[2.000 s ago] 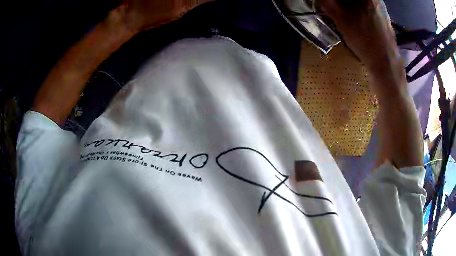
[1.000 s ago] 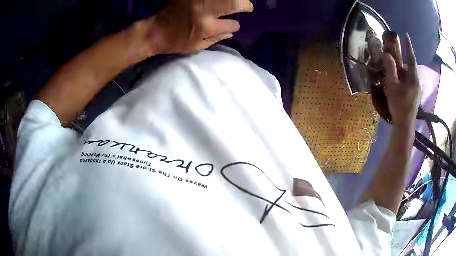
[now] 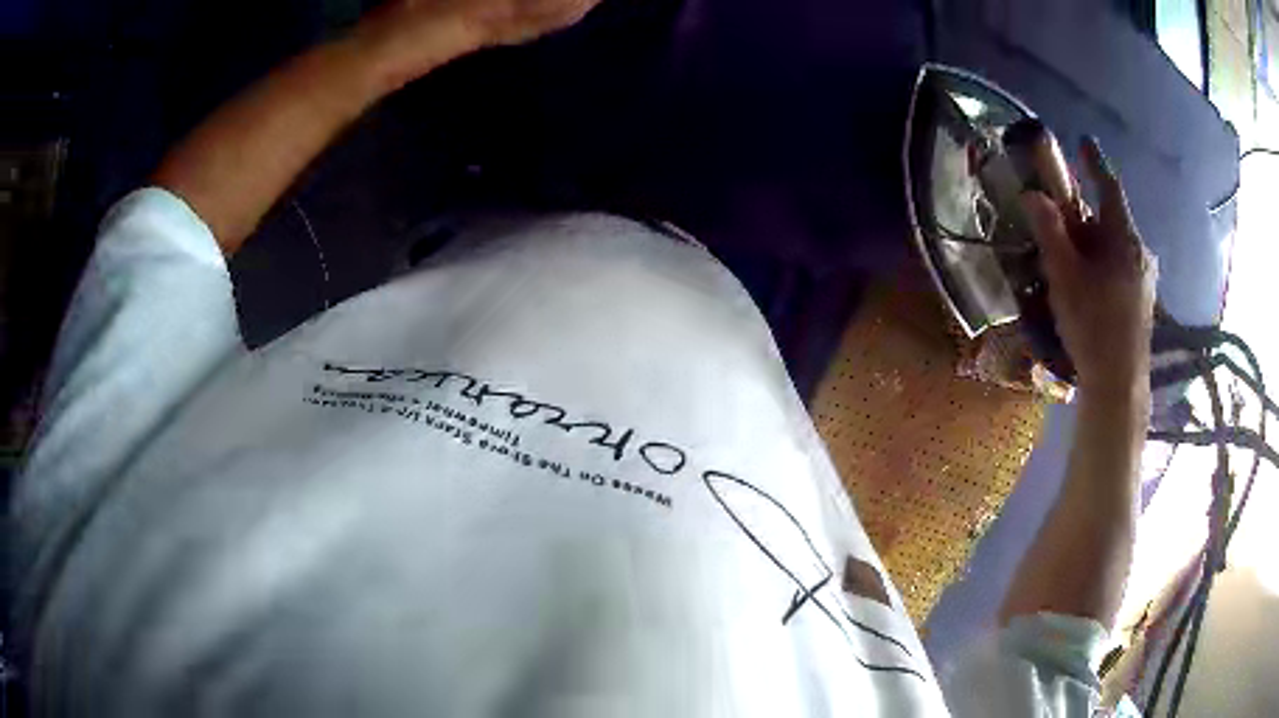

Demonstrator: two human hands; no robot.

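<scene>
A steam iron (image 3: 968, 211) with a pointed silver metal body is at the upper right, over the dark cloth and the back end of the yellow dotted rest pad. My right hand (image 3: 1087, 260) is closed around its handle, with some fingers extended. My left hand (image 3: 512, 17) is at the top edge, partly cut off, over the dark purple garment (image 3: 758, 154). The fingers of my left hand are not clear enough to tell whether they hold the cloth. The garment's outline is lost in shadow.
The yellow dotted rest pad (image 3: 919, 449) lies at the right beside my white shirt. The grey-purple ironing table (image 3: 1122, 98) extends to the upper right. Black hose and cables (image 3: 1217, 463) hang behind the iron at the right. Bright light comes from the right edge.
Since one second ago the iron and my right hand have moved lower and slightly left in the picture. My left hand has moved up towards the top edge. The view has shifted.
</scene>
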